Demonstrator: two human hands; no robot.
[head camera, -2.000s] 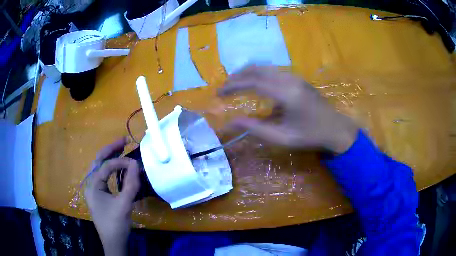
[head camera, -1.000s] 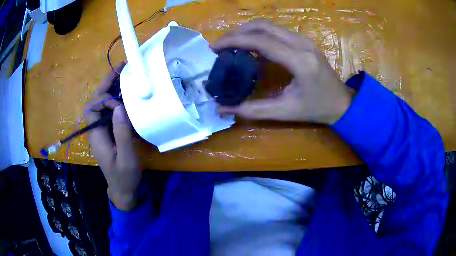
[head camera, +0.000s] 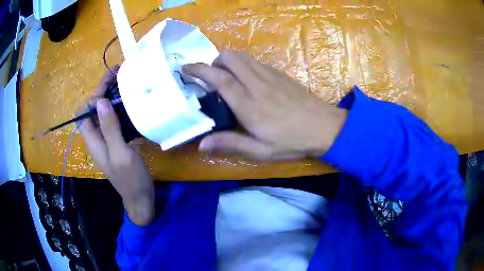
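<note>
A white camera housing (head camera: 146, 95) with an upright white antenna (head camera: 124, 32) is held above the bench, its open side facing right. My left hand (head camera: 111, 127) grips a black part at the housing's left side, with a dark cable (head camera: 71, 123) and a thin wire running out leftward. My right hand (head camera: 260, 108) holds a black rounded part (head camera: 218, 112) at the housing's open side, fingers reaching into the opening. How far the black part sits inside is hidden by my hand. A thin dark wire loops behind the housing.
The orange film-covered bench (head camera: 361, 47) lies under the work. Part of another unit with a black rounded head (head camera: 59, 25) is at the upper left, cut off by the frame. A white sheet or panel (head camera: 9, 132) stands at the left edge.
My right hand has moved left, bringing the black part from beside the housing against its opening. The housing has shifted slightly left and up in view. My left hand keeps its grip.
</note>
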